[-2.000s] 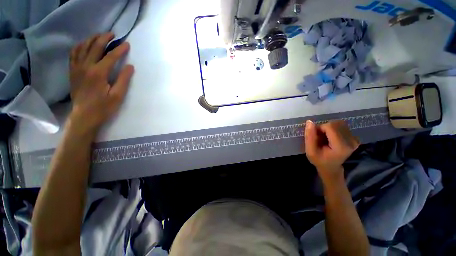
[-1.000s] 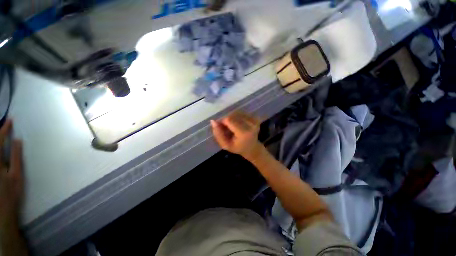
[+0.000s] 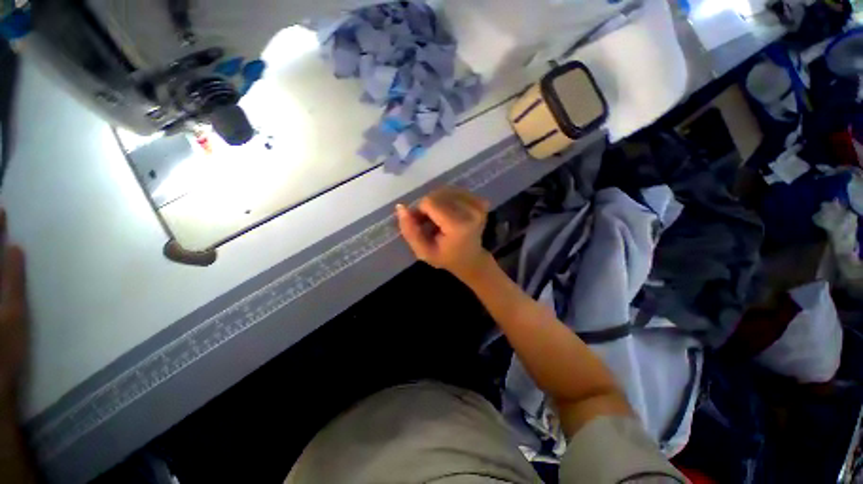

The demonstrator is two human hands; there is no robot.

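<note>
The sewing machine's lit needle area (image 3: pixel 203 132) is at the upper left, over the white bed (image 3: pixel 246 189). A heap of small blue-grey fabric pieces (image 3: pixel 407 71) lies on the bed. My right hand (image 3: pixel 445 227) is loosely curled at the table's grey front edge, below the heap; whether its fingers hold anything small cannot be seen. My left hand (image 3: pixel 11 302) is cut off by the left rim, so its fingers and anything under them are hidden. Light grey garments with dark strips (image 3: pixel 606 274) hang or lie in a pile below the table, right of my right forearm.
A tan container with a black-rimmed square top (image 3: pixel 560 109) stands at the front edge, right of the scraps. A tape measure strip (image 3: pixel 284 290) runs along the grey edge. Dark cloth (image 3: pixel 710 217) and a white bundle (image 3: pixel 804 336) lie at the right.
The view has turned to the right. The left garment has left the picture and my left hand is now cut off. The pile at the right shows more. My right hand keeps its curled shape.
</note>
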